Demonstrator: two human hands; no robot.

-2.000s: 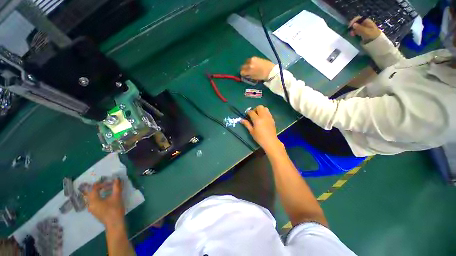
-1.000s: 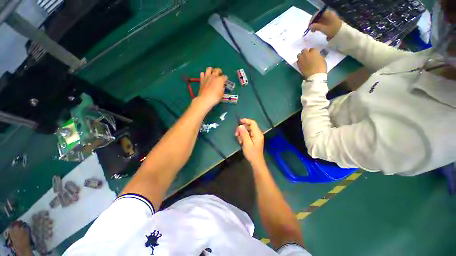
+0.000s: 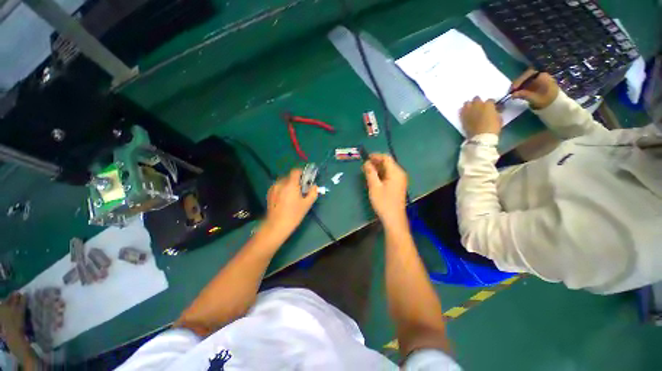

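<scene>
My left hand holds a silver-grey module between thumb and fingers above the bench. My right hand has its fingers pinched around a thin dark tool, mostly hidden; it looks like tweezers. A module with a red stripe lies between my hands, near the tool's tip. Another striped module lies farther back. Red-handled cutters lie open behind my left hand. White scraps lie between my hands.
A press fixture with a black base stands left. Grouped modules lie on white paper; another person's hand is beside them. A neighbour holds a pen over a record sheet. A black cable hangs before the bench.
My left hand moved from the paper at left to the striped modules, then back nearer me with a module. My right hand stayed near the scraps. The neighbour's near hand moved onto the record sheet.
</scene>
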